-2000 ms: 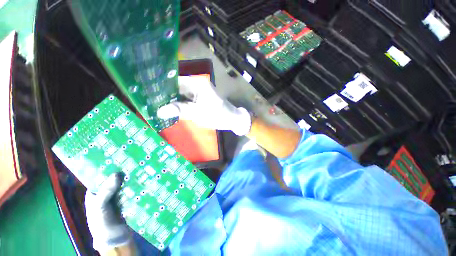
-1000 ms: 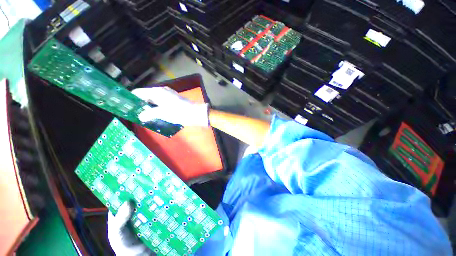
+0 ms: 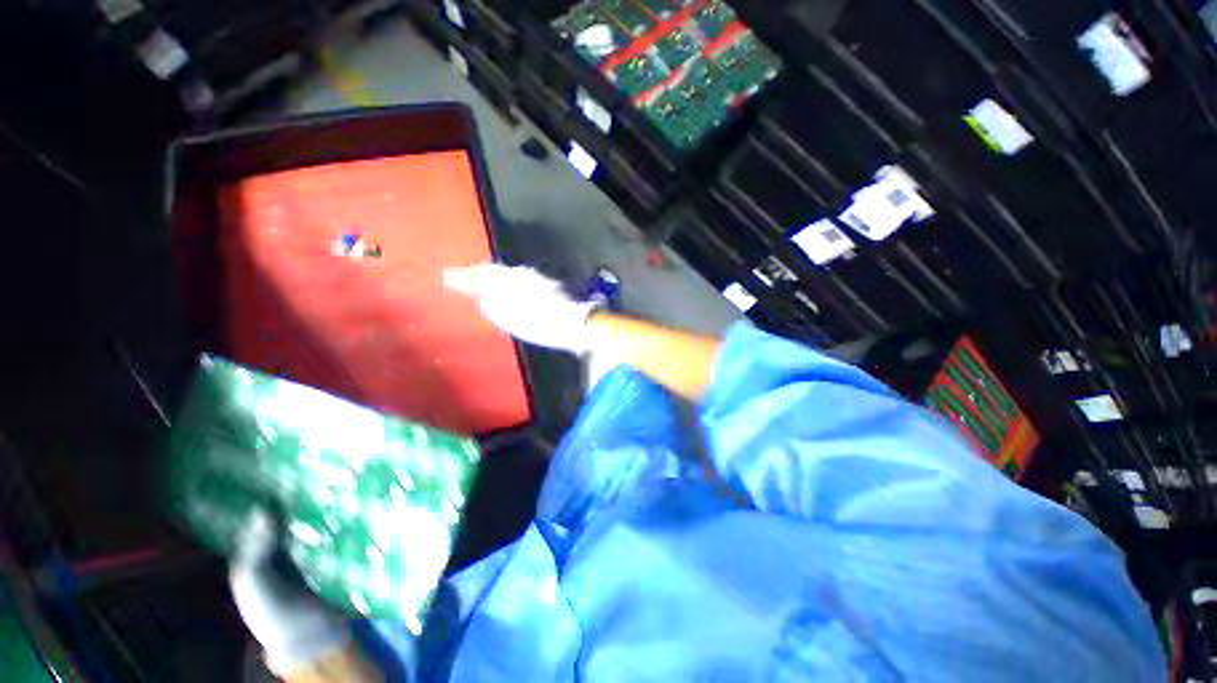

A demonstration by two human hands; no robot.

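The black tote (image 3: 490, 200) stands low in front of me with a red sheet (image 3: 387, 327) inside. A small blue and metallic piece (image 3: 354, 246) shows over the sheet. My left hand (image 3: 278, 594), in a white glove, holds a blurred green circuit board panel (image 3: 354, 487) by its lower left part, tilted at the tote's near edge. My right hand (image 3: 527, 304), also gloved, is over the tote's right edge, fingers pointing left. No board strip can be made out in it, and whether it grips anything is unclear.
Stacked black totes (image 3: 828, 160) stand along the right. One at the top holds a filled layer of green boards with red strips (image 3: 674, 67). Another at lower right holds boards on red (image 3: 981, 407). Grey floor (image 3: 400, 80) shows behind the tote.
The view has swung left, so more of the tote and its red sheet shows. The long green strip that my right hand held is no longer visible. The panel in my left hand is tilted differently.
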